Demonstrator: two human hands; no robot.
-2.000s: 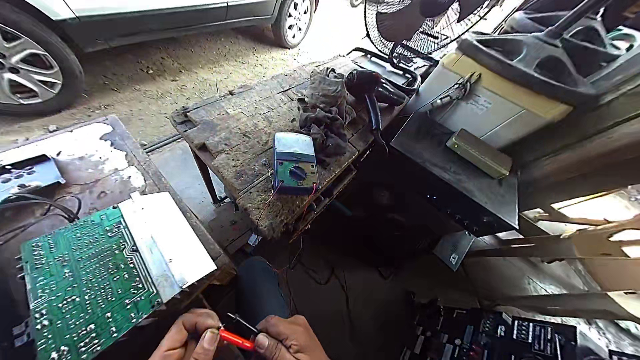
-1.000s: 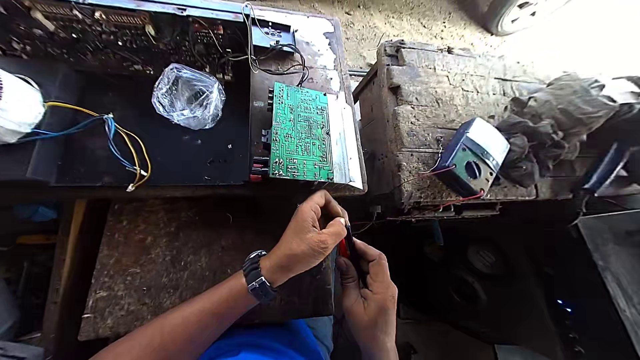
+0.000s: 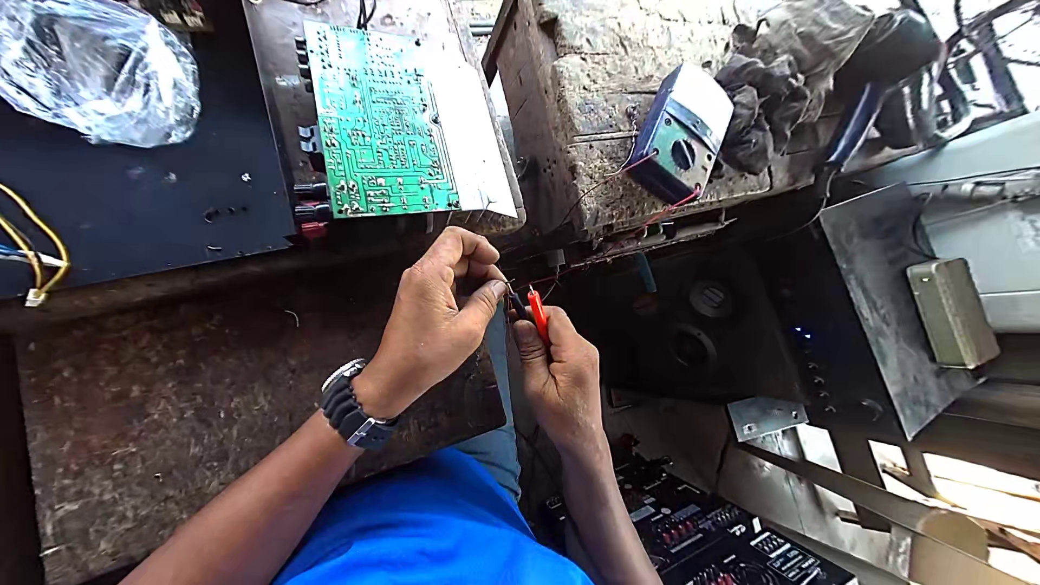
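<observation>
My right hand (image 3: 561, 366) holds a red test probe (image 3: 537, 313) and a black test probe (image 3: 518, 305) side by side, their tips up. Close on their left, my left hand (image 3: 447, 301), with a black watch on the wrist, pinches something small and thin near the black probe's tip; what it is cannot be made out. Above the hands a green circuit board (image 3: 386, 130) with a metal plate (image 3: 479, 138) lies at the bench edge. An analog multimeter (image 3: 682, 138), with a red lead and a darker one plugged in, rests tilted on the wooden table to the right.
A clear plastic bag (image 3: 106, 73) and yellow and blue wires (image 3: 36, 244) lie on a black panel (image 3: 162, 211) at left. Dark cloth (image 3: 756, 97) is beside the meter. A grey box (image 3: 951, 313) rests far right. Black equipment with sockets (image 3: 723, 536) stands low at right.
The view has swung a lot. The red probe, partly hidden between the hands a second ago, now shows plainly in my right hand. My left fingers have come slightly apart from it.
</observation>
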